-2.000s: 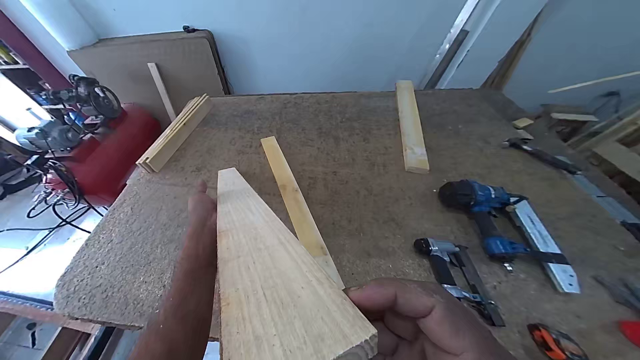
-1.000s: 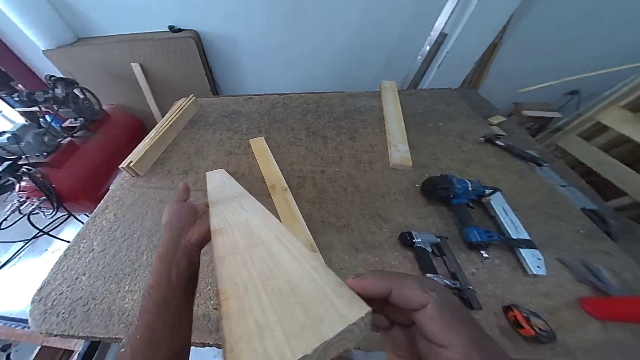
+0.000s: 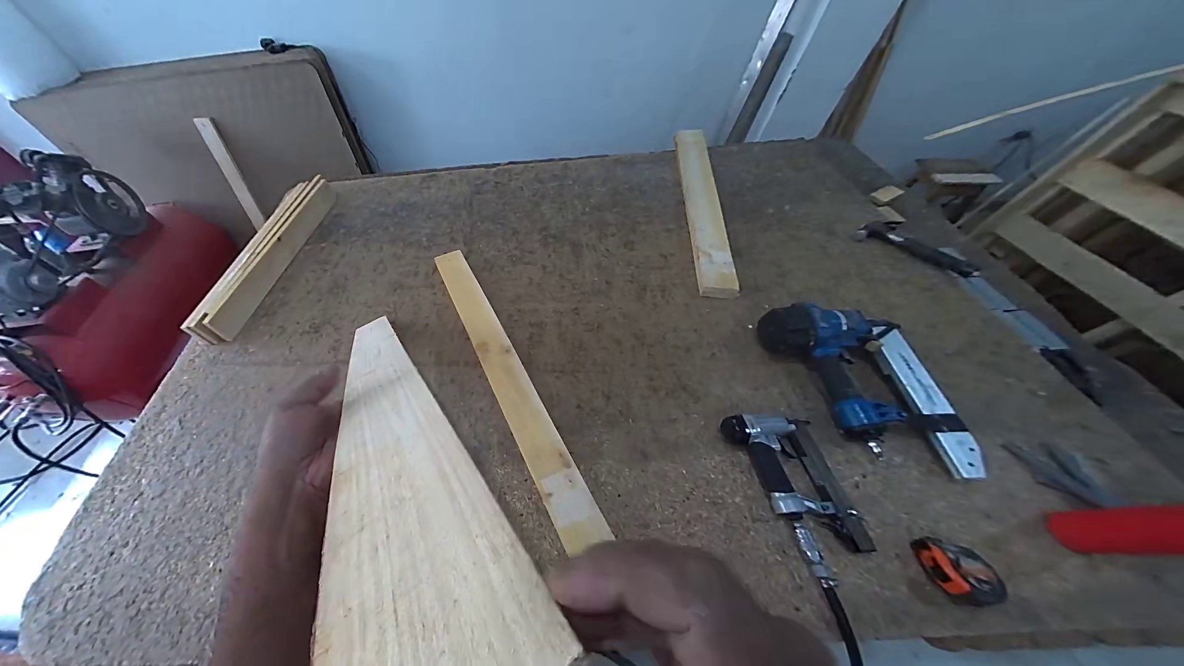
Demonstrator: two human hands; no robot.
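Note:
A pale wooden board [image 3: 416,518] is held up close to the camera, its far end narrowing with distance. My left hand [image 3: 301,444] is against its left edge, the fingers partly hidden behind it. My right hand [image 3: 661,592] grips the near right corner, thumb along the edge. Beyond the board, a narrow wooden strip [image 3: 509,379] lies on the particleboard tabletop [image 3: 592,361]. Farther back lies another wooden piece [image 3: 708,213], and a stack of strips [image 3: 259,259] sits at the left edge.
On the right lie a blue nail gun [image 3: 832,361], a smaller pneumatic stapler or nailer [image 3: 786,472] with a hose, a tape measure [image 3: 957,572], a hammer [image 3: 916,248] and a red object [image 3: 1115,530]. A red air compressor [image 3: 139,305] stands left of the table.
Both hands still hold the board, which has shifted little. The view has turned slightly, showing more of the wooden frame at the right. The other pieces and tools stay put.

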